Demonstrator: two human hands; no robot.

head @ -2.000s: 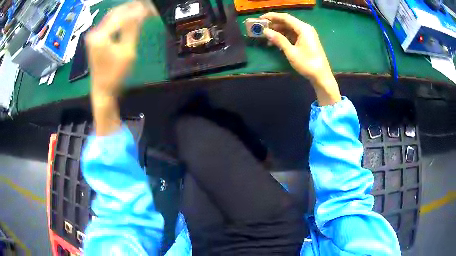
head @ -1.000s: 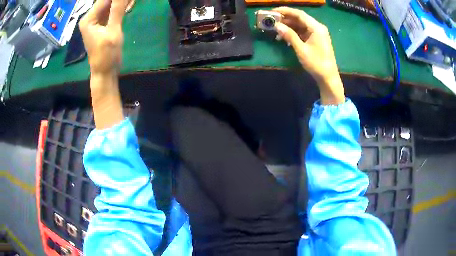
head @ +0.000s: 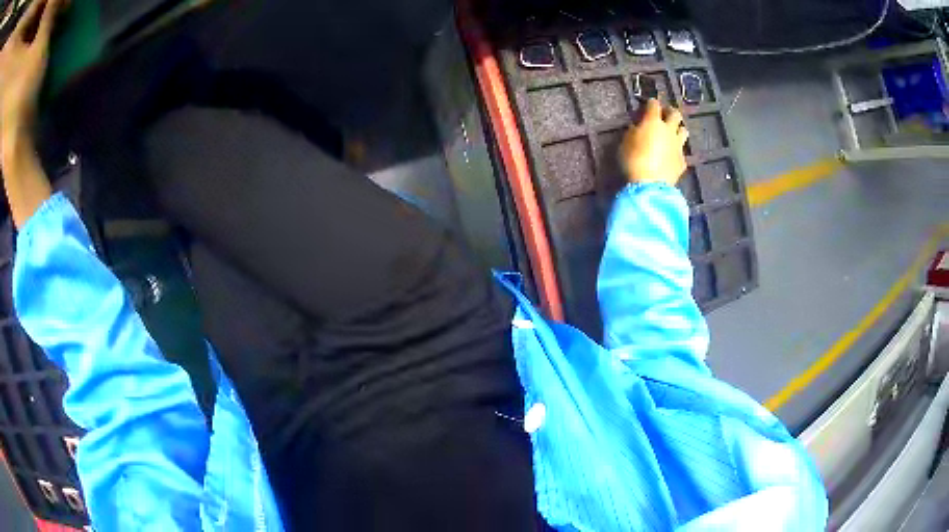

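Note:
My right hand is over the right parts tray, a black gridded tray with a red-orange rim. Its fingertips are on a small dark square camera module with a silvery edge, at a second-row pocket. Another module sits in the pocket to its right. Several silvery-edged modules fill the far row. My left hand is at the upper left edge of the picture, by the green bench. Its fingertips are near the top edge, and whether they hold anything is unclear.
The green bench mat shows at the upper left. The left parts tray is partly under my left sleeve, with pale squares in its near pockets. My dark-clothed leg lies between the trays. Yellow lines mark the grey floor, with a metal frame at the upper right.
The view has swung right and down, and the black fixture has left it. My right hand has moved with the module from above the bench to the right tray.

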